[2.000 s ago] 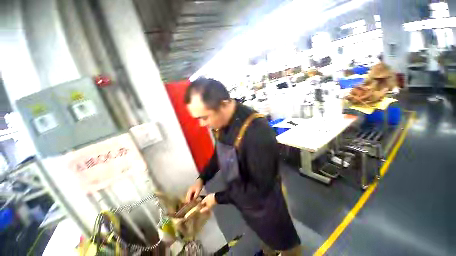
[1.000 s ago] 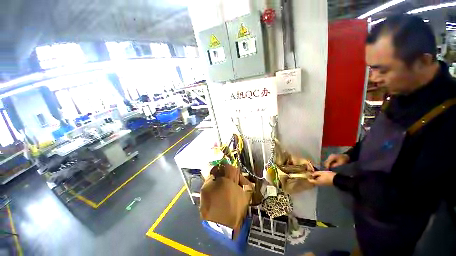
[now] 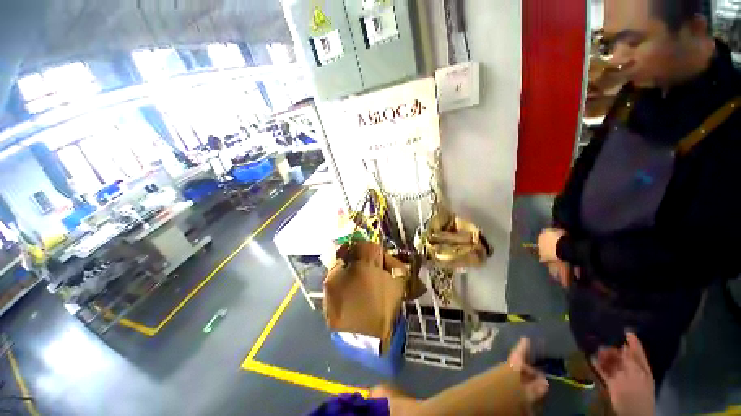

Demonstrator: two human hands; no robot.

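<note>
A tan bag panel [image 3: 475, 396] lies along my left forearm at the bottom edge, partly cut off. My left hand [image 3: 530, 375] is at its right end, with the fingers at the panel's edge; it is blurred. My right hand [image 3: 627, 375] is to the right, blurred, raised with the fingers apart, and no object shows in it. The small sample bag [image 3: 457, 240] hangs by the pillar, ahead of my hands. The large brown sample tote [image 3: 367, 291] is lower left of it, above a blue bin [image 3: 370, 351].
A co-worker [image 3: 642, 187] stands close at the right, hands near the waist. The white pillar [image 3: 479, 154] carries a grey electrical box [image 3: 349, 49] and a sign. A wire rack [image 3: 435, 348] stands at its foot. A white table [image 3: 305, 231] is behind the tote. Yellow floor lines run at the left.
The view has swung left and down from the aisle to the pillar. The co-worker's hands have left the small sample bag. My hands and the tan panel have come into view.
</note>
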